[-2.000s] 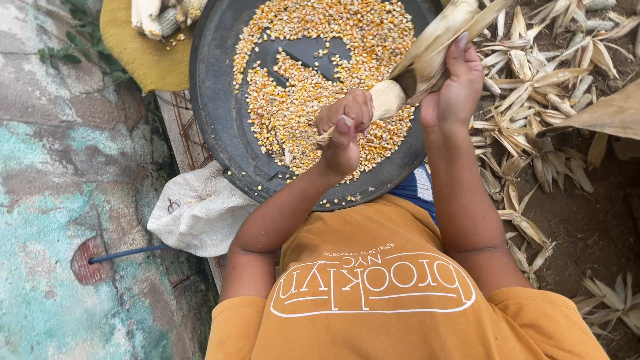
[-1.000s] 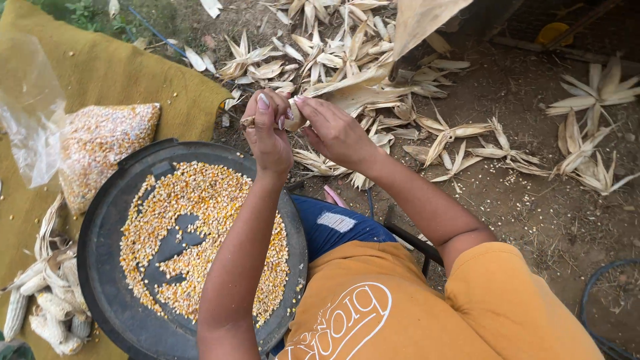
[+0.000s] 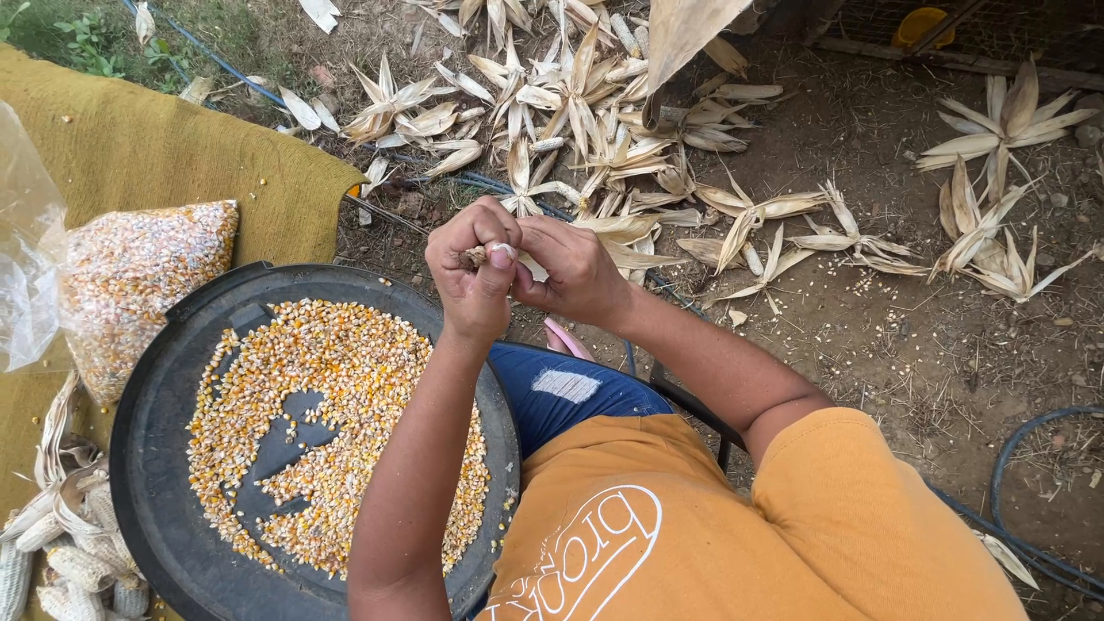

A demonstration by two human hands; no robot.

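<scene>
My left hand (image 3: pixel 473 269) and my right hand (image 3: pixel 576 272) meet beyond my lap, fingers closed around a dry corn husk piece. Its rough brown stem end (image 3: pixel 473 257) pokes out of my left fist, and a pale part (image 3: pixel 535 266) shows between the hands. My fingers hide the rest, so whether an ear is inside I cannot tell. Below and left of my left hand lies a round black tray (image 3: pixel 155 492) with loose yellow and white corn kernels (image 3: pixel 371 354) spread on it. My left forearm crosses over the tray's right part.
A clear plastic bag of kernels (image 3: pixel 142 285) rests on a mustard cloth (image 3: pixel 198 155). Bare cobs (image 3: pixel 82 565) are heaped at lower left. Dry husks (image 3: pixel 586 95) litter the dirt ahead and right. A dark hose (image 3: pixel 1000 483) curves at lower right; a tan sheet (image 3: pixel 686 39) hangs at the top.
Two seconds ago my hands were over the tray's edge, pulling at a husk around a pale ear; now they are close together beyond my lap. The view has swung toward the husk-covered ground.
</scene>
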